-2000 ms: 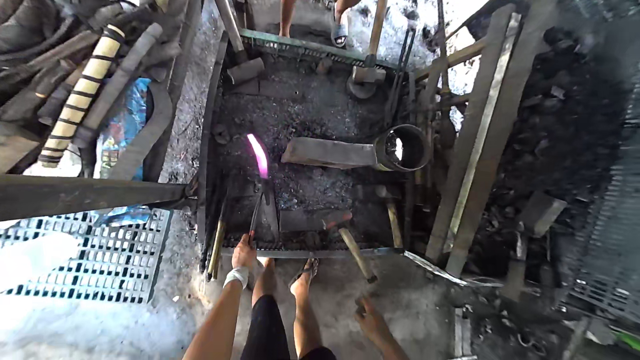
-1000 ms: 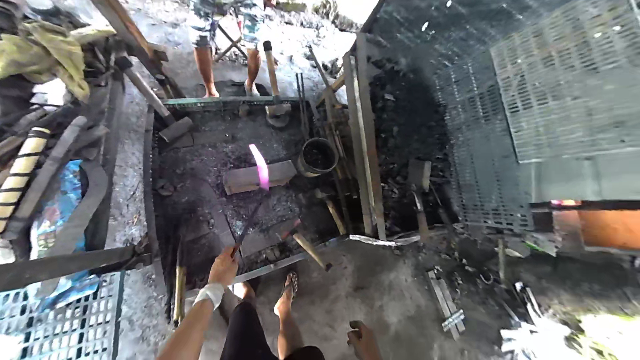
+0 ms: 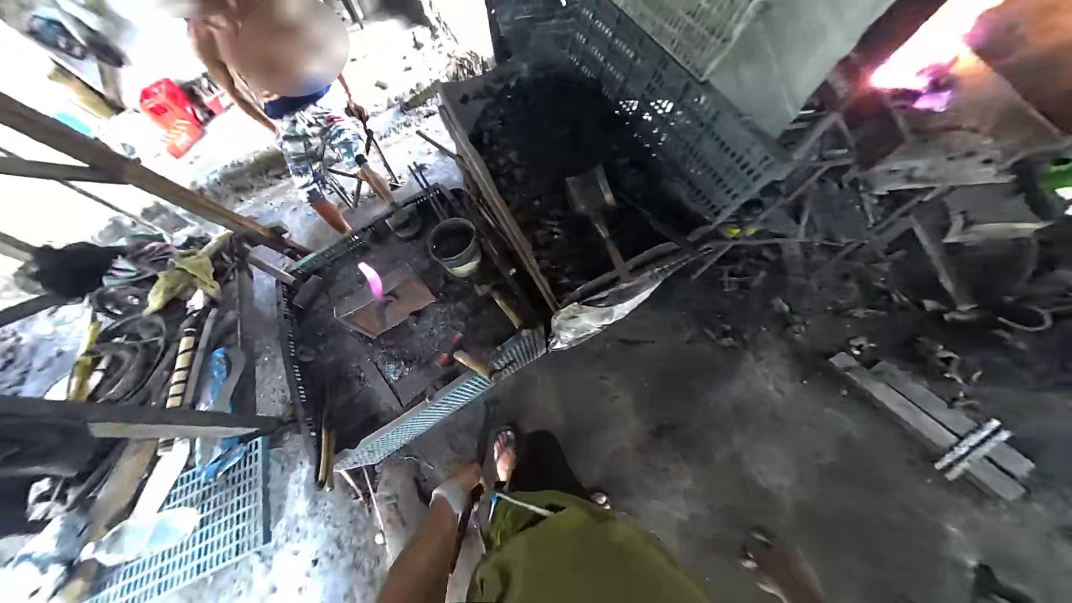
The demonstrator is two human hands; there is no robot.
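A curved, pink-glowing metal piece (image 3: 371, 280) rests on a flat-faced metal block (image 3: 385, 303) inside the low framed work pit. My left hand (image 3: 466, 481), with a white wrist wrap, is low by my leg, closed around a dark rod-like tool, probably tongs, partly hidden. It is well apart from the glowing piece. At the lower right is my right hand (image 3: 775, 563), blurred, with something dark at its fingertips; whether it holds this I cannot tell. A hammer with a wooden handle (image 3: 473, 363) lies at the pit's near edge.
Across the pit stands a person (image 3: 306, 109), one hand on a long-handled tool. A round metal container (image 3: 455, 247) and another wooden handle (image 3: 506, 308) are in the pit. Charcoal with a shovel (image 3: 591, 194) lies beyond the boards. Fire (image 3: 934, 71) glows upper right; joined planks (image 3: 934, 423) lie on the floor.
The glowing piece, held out in tongs from my left hand earlier, now lies on the block apart from that hand. My left hand has drawn back towards my body. The view has swung right.
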